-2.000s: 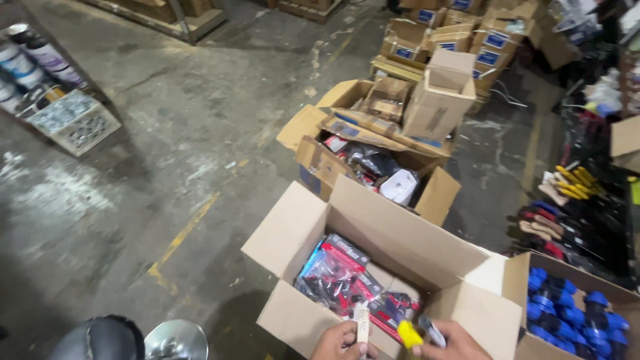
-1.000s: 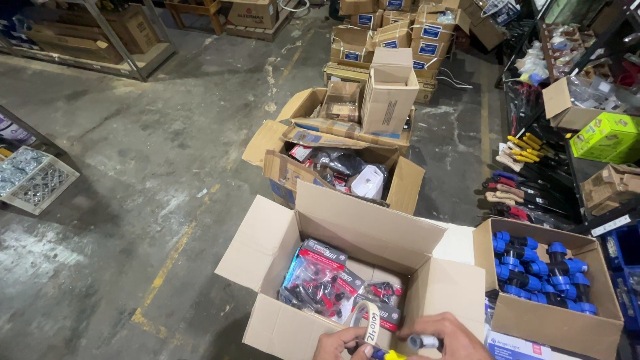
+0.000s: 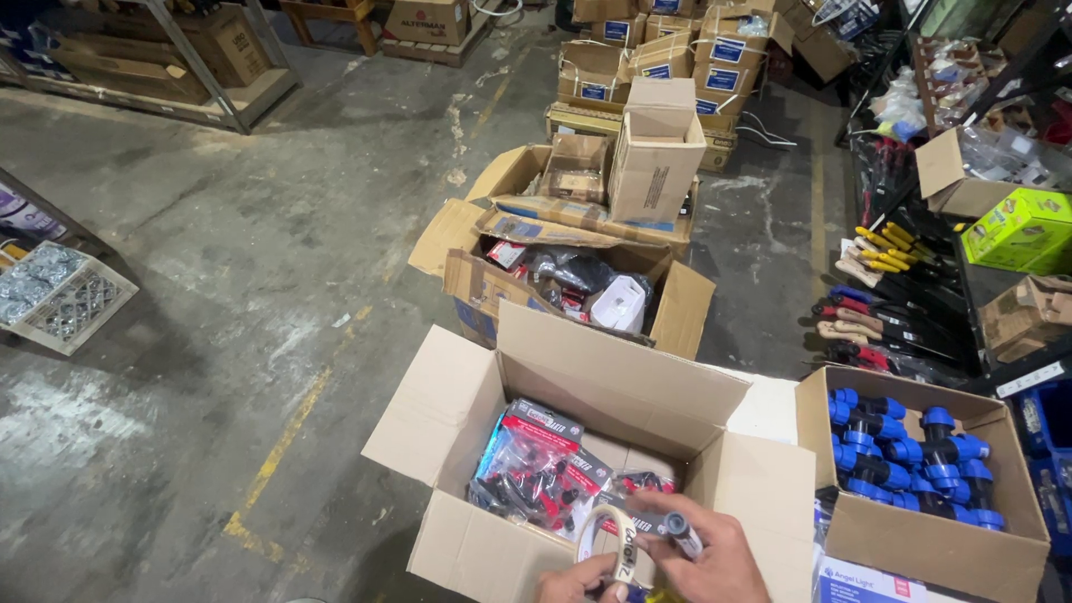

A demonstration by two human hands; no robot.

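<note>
My left hand [image 3: 576, 582] holds a roll of beige tape [image 3: 626, 544] upright by its lower edge; dark handwriting runs along its outer face. In my right hand [image 3: 712, 548] is a grey capped marker [image 3: 682, 534], its end pointing up, with the fingers beside the roll. Part of a yellow and blue object [image 3: 657, 595] shows under my hands at the bottom edge; what it is cannot be told. Just beyond my hands, an open cardboard box [image 3: 469, 536] holds several carded blister packs [image 3: 544, 469] with red and black parts, in clear plastic.
At right, an open carton [image 3: 938, 528] holds blue and black pipe fittings [image 3: 942, 452]; a printed white box [image 3: 867, 582] lies below it. Ahead stand an opened carton of mixed goods [image 3: 494, 285] and stacked boxes [image 3: 720, 75]. Handled tools [image 3: 871, 327] lie beside the right shelving.
The view has swung toward the right shelving. The tape roll has turned, so its ring opening and the writing show more, and it stays in my left hand. The yellow object is lower, mostly out of frame.
</note>
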